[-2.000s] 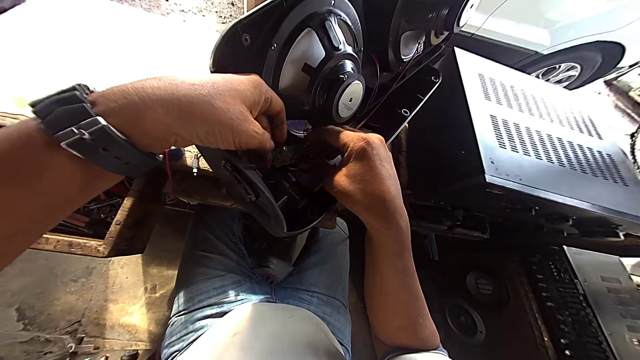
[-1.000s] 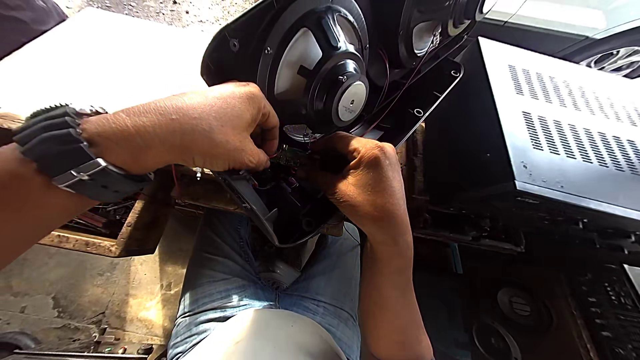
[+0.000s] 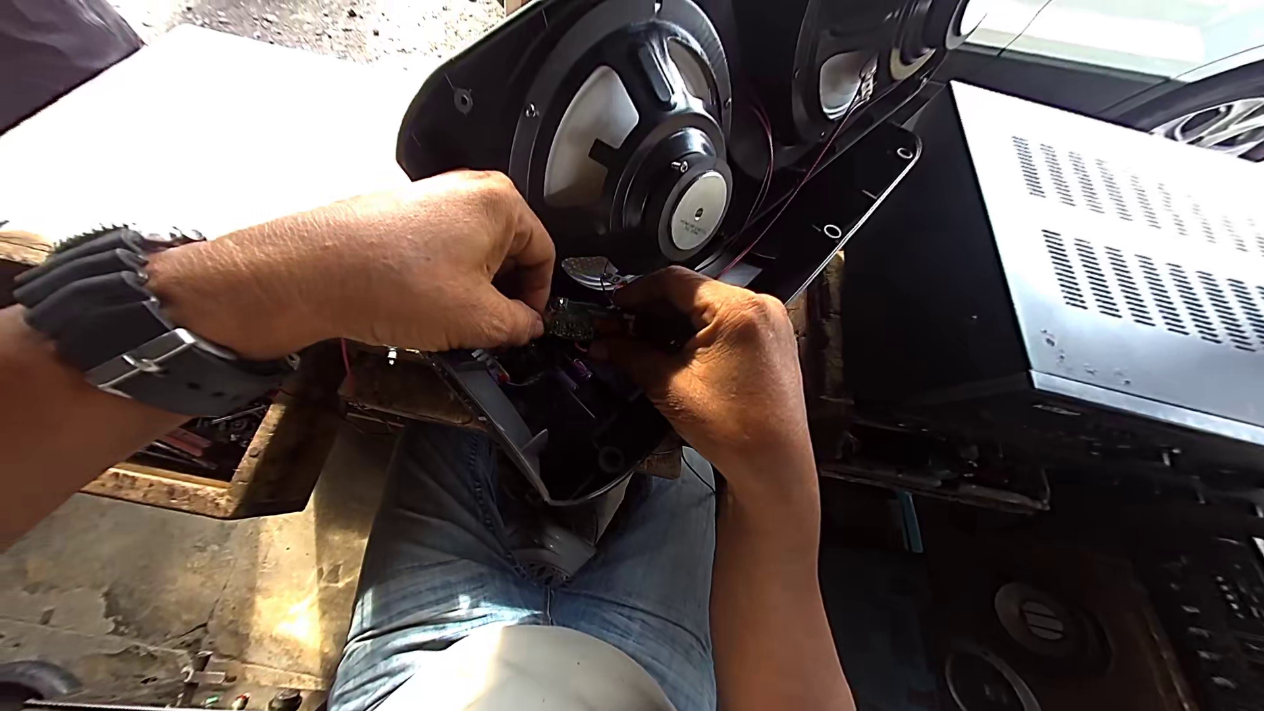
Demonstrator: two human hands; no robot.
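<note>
A small circuit board [image 3: 573, 321] sits between my two hands, just below a large speaker driver [image 3: 652, 148] in a black plastic speaker cabinet [image 3: 464, 109]. My right hand [image 3: 726, 365] grips the board from its right side. The fingertips of my left hand [image 3: 444, 267] are pinched at the board's left end; whether they hold a wire or the board's edge is too small to tell. Dark parts and thin wires [image 3: 573, 373] lie in the shaded lower end of the cabinet beneath the hands. Thin red wires [image 3: 800, 193] run up beside the driver.
A metal-cased audio unit with vent slots [image 3: 1116, 267] stands at the right. A wooden box [image 3: 237, 484] with tools is at the lower left, beside a bright white surface [image 3: 227, 128]. A round speaker part [image 3: 1032, 612] lies at the lower right, and a car wheel [image 3: 1220, 128] shows at the top right.
Both hands stay close together at the circuit board below the driver. The view has shifted slightly. No grasp has plainly changed.
</note>
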